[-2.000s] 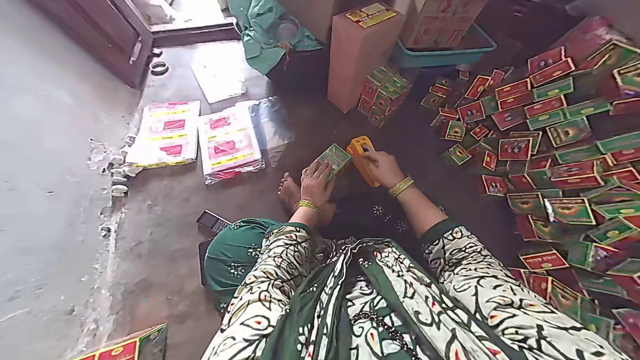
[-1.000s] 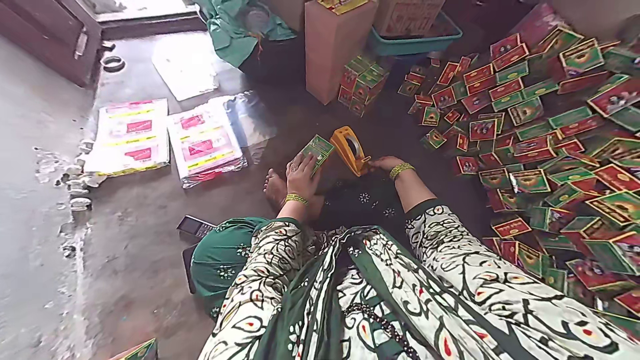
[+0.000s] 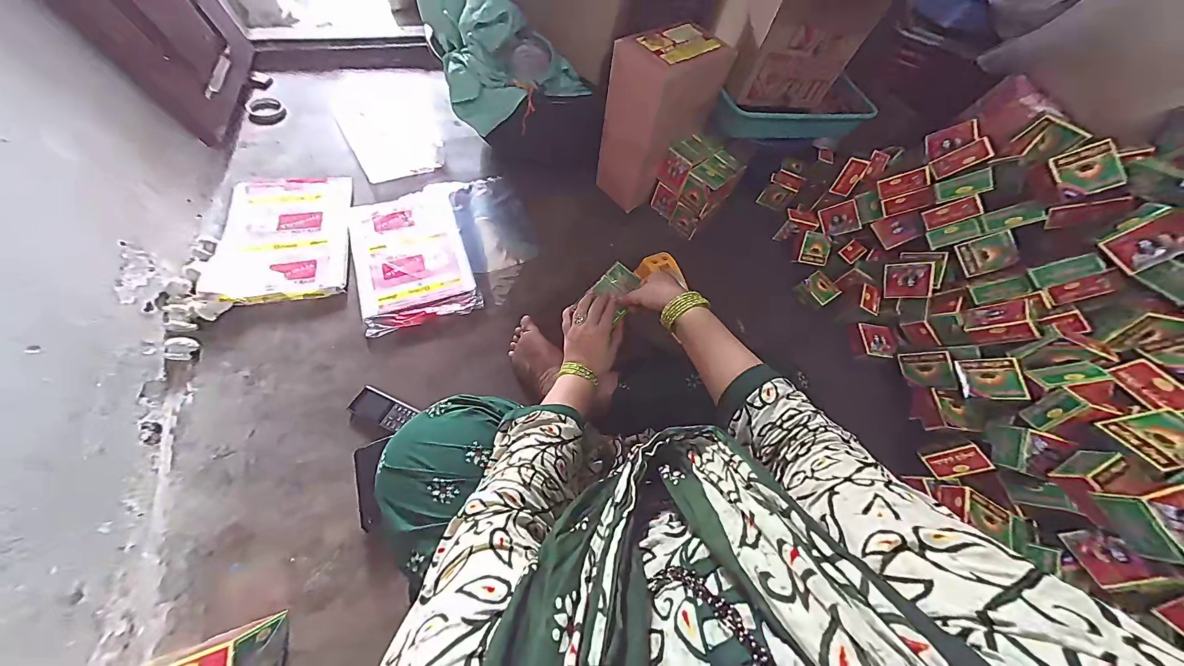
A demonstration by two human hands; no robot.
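Note:
My left hand (image 3: 592,331) is closed on a small green box (image 3: 617,279) above my bare foot. Beside it, my right hand (image 3: 653,291) touches or nearly touches the box's right edge with its fingertips. A yellow-orange tool, likely a tape dispenser (image 3: 660,266), shows just behind the right hand and is partly hidden by it; whether the palm holds it is hard to see. A stack of red and green boxes (image 3: 698,180) stands on the floor beyond the hands.
Many loose red and green boxes (image 3: 999,314) cover the floor at right. Printed plastic packets (image 3: 412,254) lie at left, with a keypad phone (image 3: 381,409) near my knee. A tall cardboard box (image 3: 657,111), a teal tub (image 3: 795,122) and a cloth-covered container (image 3: 541,120) stand at the back.
One second ago the right hand held the yellow-orange tool upright, apart from the green box. Now the right hand has come in against the box beside the left hand.

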